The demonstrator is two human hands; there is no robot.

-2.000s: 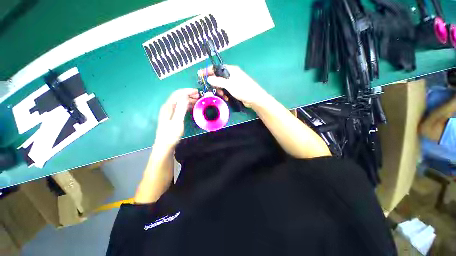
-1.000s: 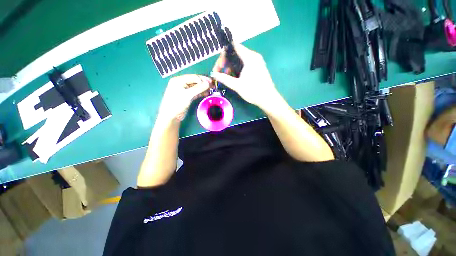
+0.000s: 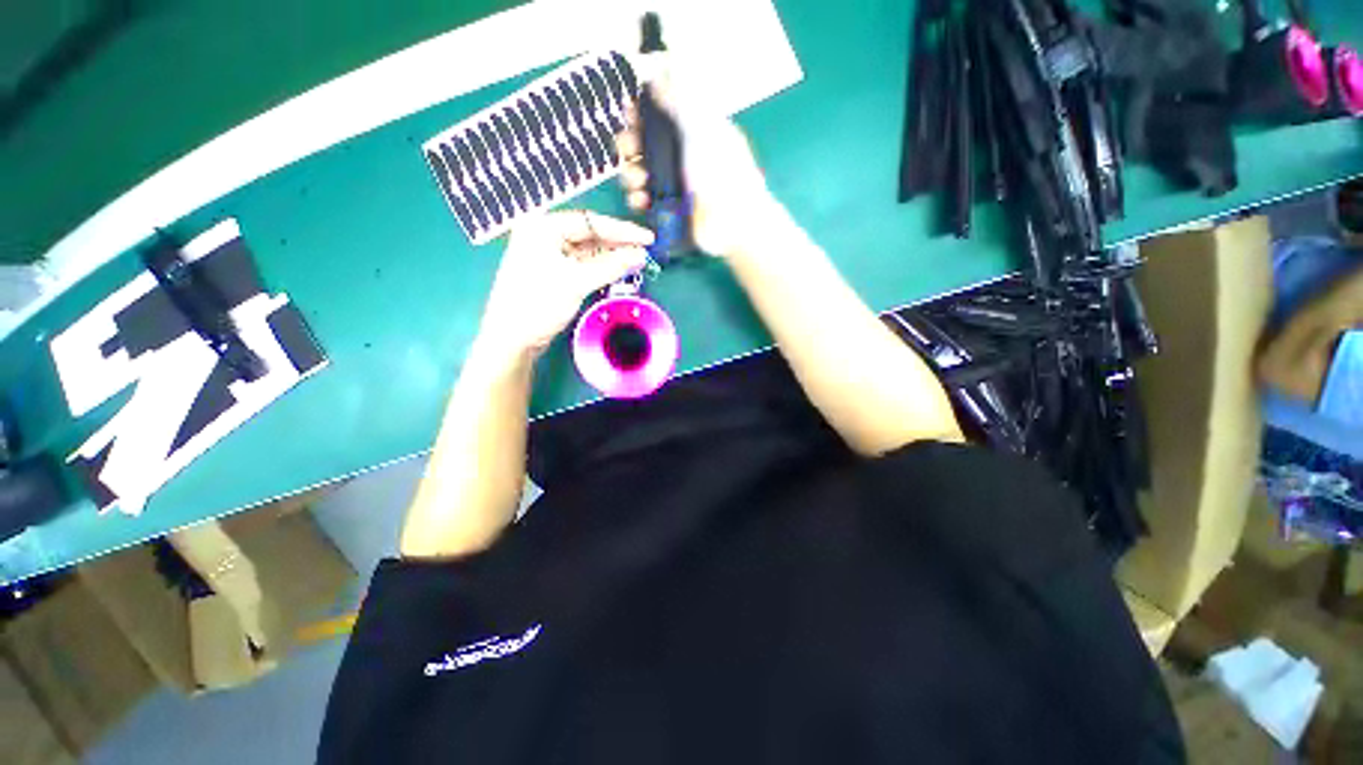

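A hair dryer body with a pink flared ring point(image 3: 626, 345) stands at the bench's front edge, its dark centre facing up. My right hand point(image 3: 703, 172) is closed around a long black handle shell point(image 3: 659, 157), held upright above and slightly right of the ring. My left hand point(image 3: 565, 269) is at the body's neck, with thumb and fingertips pinched together near the lead wires point(image 3: 646, 269). The wires are small and blurred, and what the left fingertips hold is hidden. A pale sheet with rows of black strips point(image 3: 531, 145) lies behind my hands.
White sheets with black patches point(image 3: 187, 351) lie at left, a black part on top. Loose black handle shells point(image 3: 1069, 135) are piled at right, more in the carton point(image 3: 1203, 434). Pink-ringed dryer bodies point(image 3: 1306, 66) are at far right. Part of another person point(image 3: 1315, 351) shows at the right edge.
The handle shell in my right hand has moved up and away from the ring and now stands straighter. My left hand has shifted slightly and stays at the neck.
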